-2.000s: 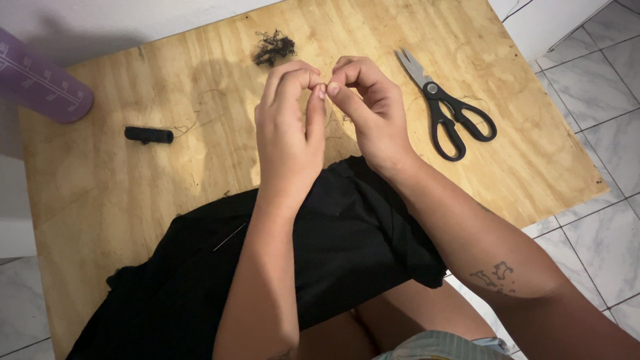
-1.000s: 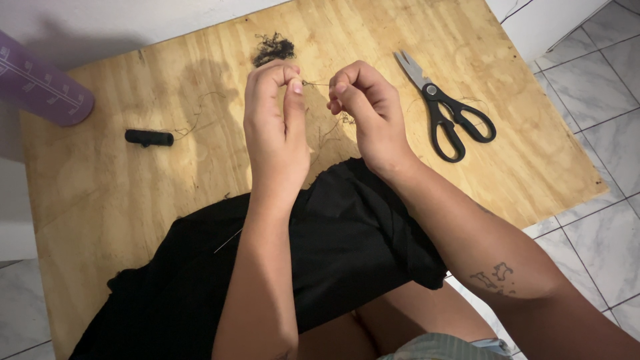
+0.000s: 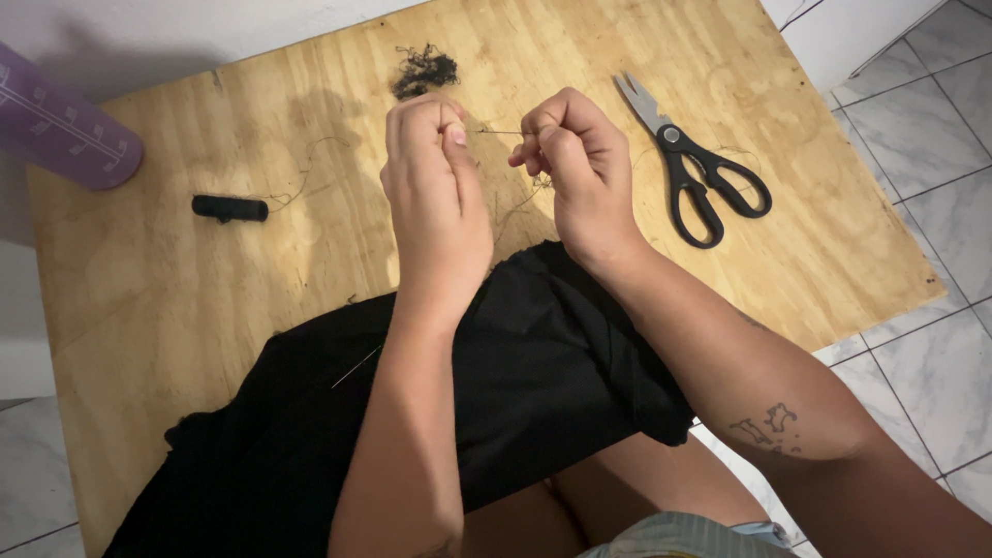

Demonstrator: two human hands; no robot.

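My left hand (image 3: 438, 178) and my right hand (image 3: 585, 167) pinch a dark thread (image 3: 500, 132) between them, with a short stretch of it showing and what looks like a small knot near the left fingers. Black fabric (image 3: 550, 380) lies below both hands, over the table edge and my lap. A sewing needle (image 3: 356, 367) rests on the fabric beside my left forearm. Left of my hands lies a spool of black thread (image 3: 230, 208) with a loose strand trailing from it. A tangle of black thread (image 3: 425, 71) sits just beyond my left hand.
Scissors with black handles (image 3: 690, 159) lie slightly open at the right, blades pointing away. A purple bottle (image 3: 70, 120) stands at the far left of the plywood table (image 3: 139, 271). A white wall rises behind; tiled floor (image 3: 922, 387) shows at the right.
My hands were together at the fingertips two seconds ago; they have moved apart, with thread visible between them. The fabric, scissors and spool have stayed in place.
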